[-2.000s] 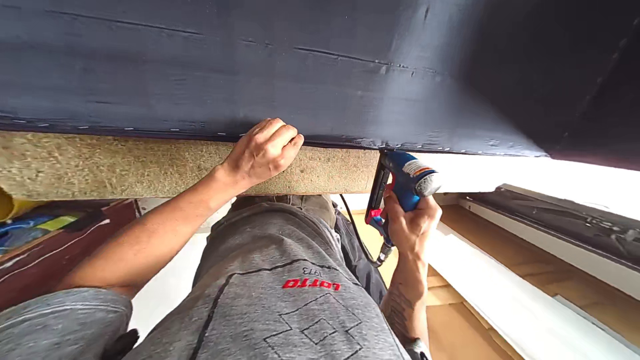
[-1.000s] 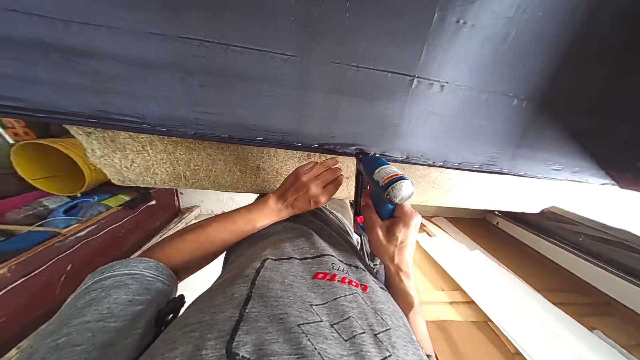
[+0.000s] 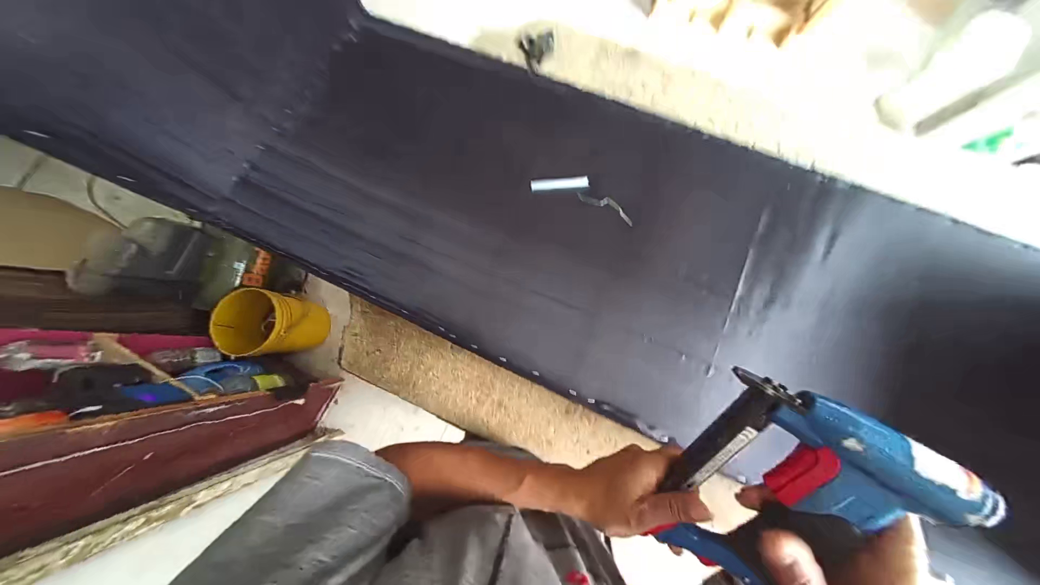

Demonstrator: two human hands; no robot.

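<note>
A blue staple gun with a black magazine and red trigger is raised above the dark fabric, its nose pointing up and left. My right hand is wrapped around its grip at the lower right. My left hand holds the lower end of the magazine. Staples run along the fabric's near edge, over a tan fibrous panel. On the fabric lie a short silvery strip, likely staples, and a thin bent piece beside it.
At the left, a yellow bucket lies on its side. Below it, a dark red wooden box holds assorted tools and bottles. A small dark object sits on the pale far edge. Grey bags stand at the far left.
The staple gun has come off the fabric's near edge, turned, and is now raised. My left hand has moved from the edge onto its magazine. The view has swung left.
</note>
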